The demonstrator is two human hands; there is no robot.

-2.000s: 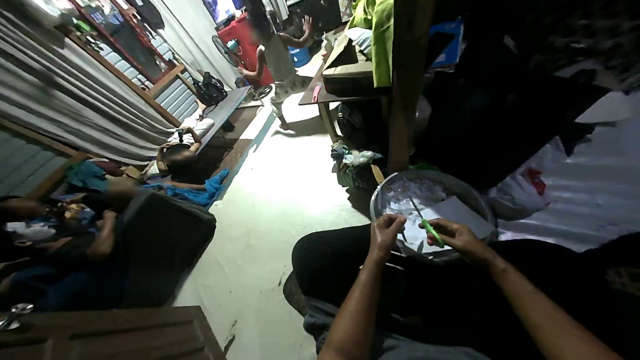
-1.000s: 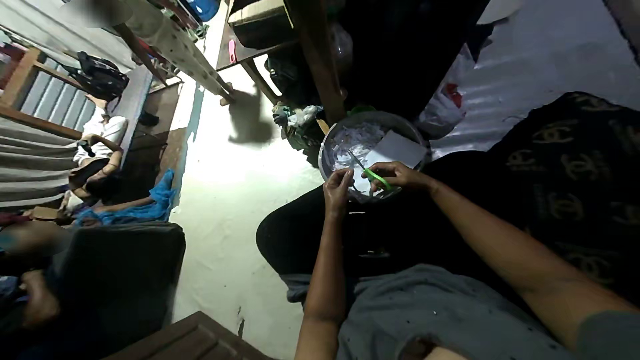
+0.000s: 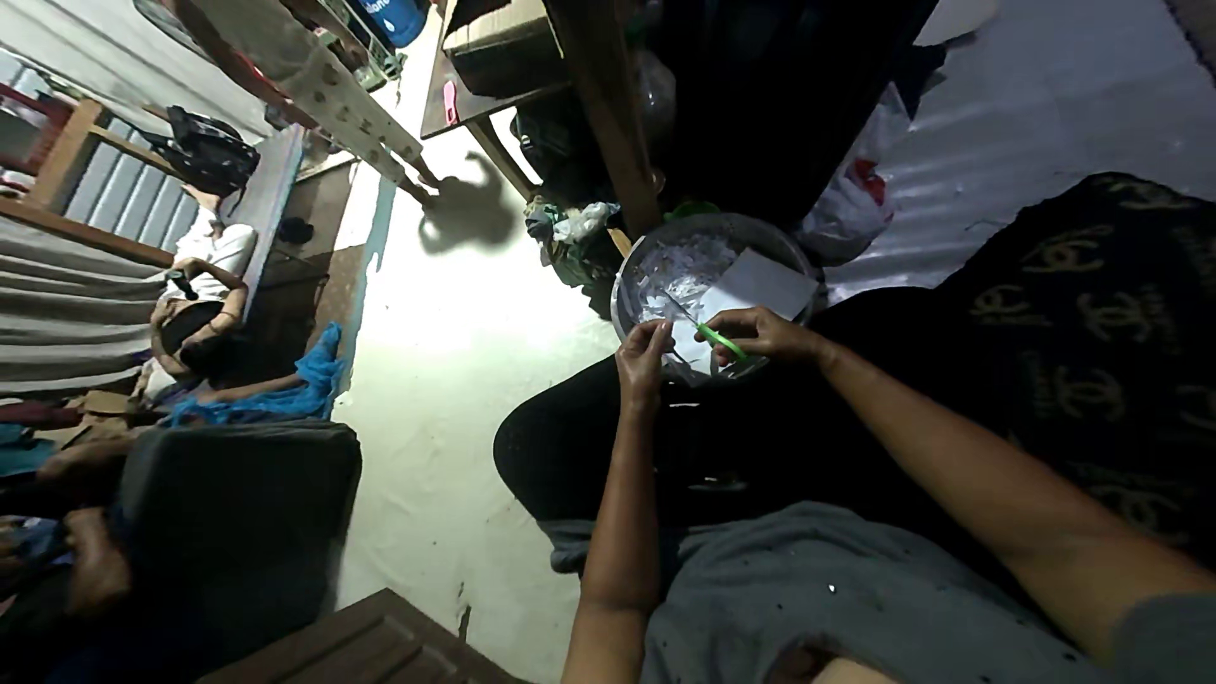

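Note:
My right hand (image 3: pixel 765 337) holds a pair of scissors with green handles (image 3: pixel 722 342), their blades pointing up and left over a round basin (image 3: pixel 622 285). Just left of the scissors, my left hand (image 3: pixel 646 347) has its fingertips pinched together over the basin's near rim; what is between them is too small to make out. Many small white paper scraps (image 3: pixel 689 266) lie in the basin. A larger white sheet (image 3: pixel 760 285) rests on the basin's right side, close to my right hand.
A wooden post (image 3: pixel 613 114) and a small table (image 3: pixel 439 104) stand beyond the basin. Right of it lies a plastic bag (image 3: pixel 850 214). One person stands at the upper left; another sits by a bench (image 3: pixel 275 180). A dark padded seat (image 3: pixel 237 513) is at lower left.
The view has swung downward and to the left over the two seconds. My hands stay over the basin, with the scissors still in my right hand.

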